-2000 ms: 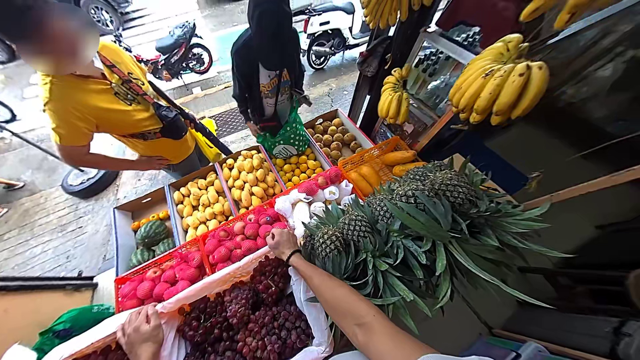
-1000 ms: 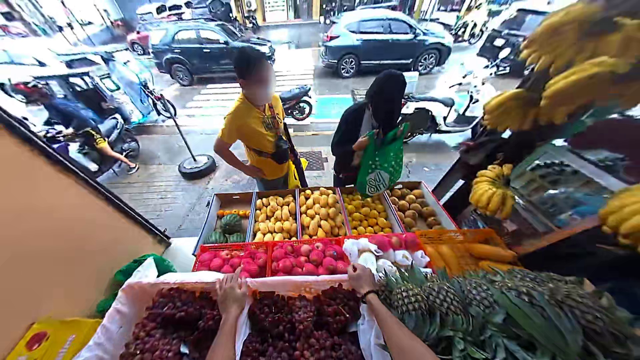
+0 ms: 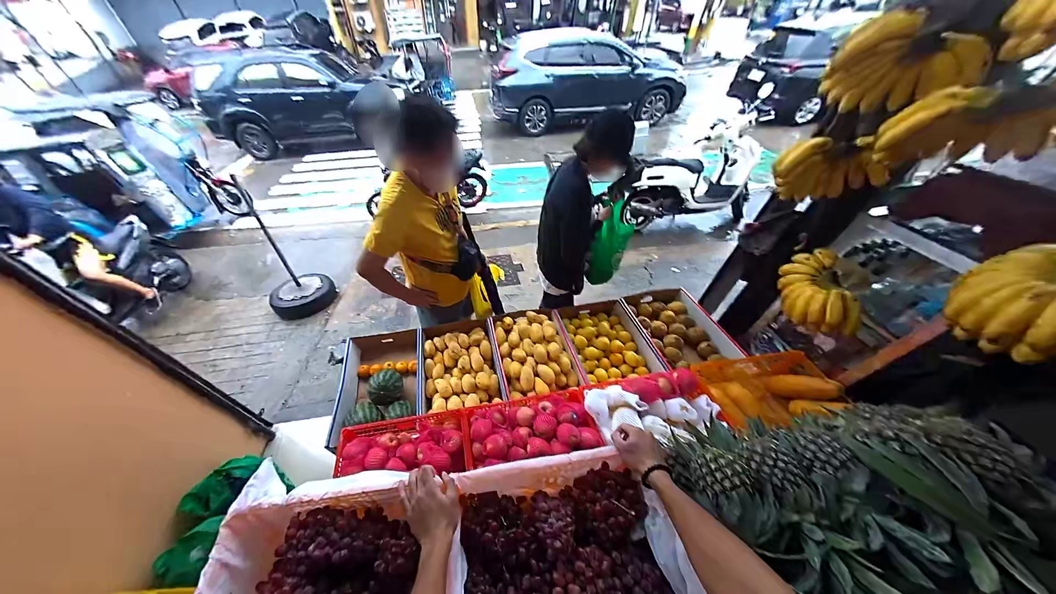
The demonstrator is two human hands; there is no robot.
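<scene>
My left hand (image 3: pixel 431 505) rests on the paper-lined far rim between two crates of dark red grapes (image 3: pixel 342 549); its fingers curl over the edge. To the right, my right hand (image 3: pixel 638 450), with a dark bracelet at the wrist, lies at the far right corner of the second grape crate (image 3: pixel 553 528), beside fruit in white foam nets (image 3: pixel 627 412). Whether its fingers grip the liner (image 3: pixel 536 472) cannot be told. Just beyond my hands are red crates of red apples (image 3: pixel 528 431). Pineapples (image 3: pixel 767 462) lie right of my right forearm.
Boxes of yellow mangoes (image 3: pixel 459 367), watermelons (image 3: pixel 385 386) and round brown fruit (image 3: pixel 672 330) form the far row. Bananas (image 3: pixel 817 293) hang at right. A person in a yellow shirt (image 3: pixel 425 239) and a person in black (image 3: pixel 565 223) holding a green bag (image 3: pixel 609 243) stand beyond.
The view has swung and now takes in more street. The person in black has turned their head, and the green bag is lower than a second ago. My hands remain at the crate rims.
</scene>
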